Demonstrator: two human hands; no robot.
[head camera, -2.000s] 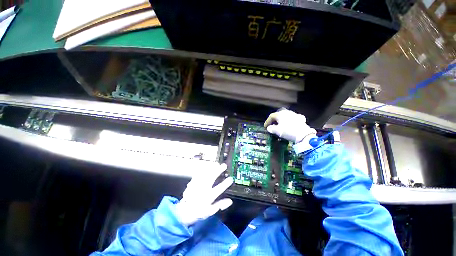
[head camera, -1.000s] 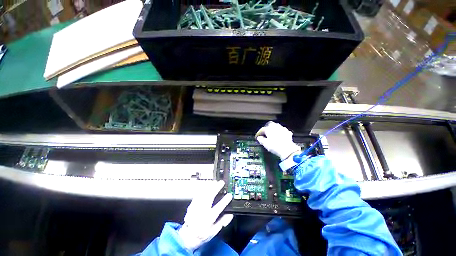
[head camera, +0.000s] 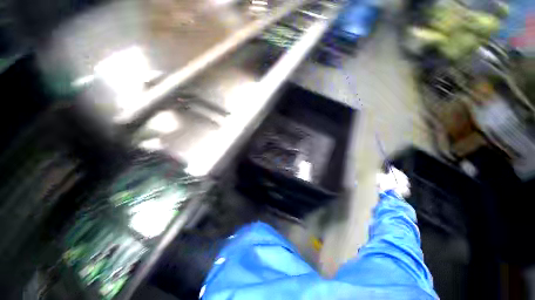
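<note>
The view is strongly blurred. My right hand (head camera: 394, 180), in a white glove, is at the end of an outstretched blue sleeve at the right, beside a black bin (head camera: 437, 199). Its fingers are too blurred to tell whether they hold anything. My left hand is not in view. Green circuit boards (head camera: 158, 199) show blurred at the lower left, by the pale rail.
A large black floor bin (head camera: 296, 196) in the middle holds dark, shiny items. Pale conveyor rails (head camera: 258, 105) run diagonally to the top, with green boards (head camera: 281, 35) between them. Blurred cartons (head camera: 460, 126) and a yellowish heap (head camera: 457, 29) are at the right.
The view has swung to the right and down, away from the shelf. My right hand has left the carrier and reached out right. My left hand has gone out of the picture.
</note>
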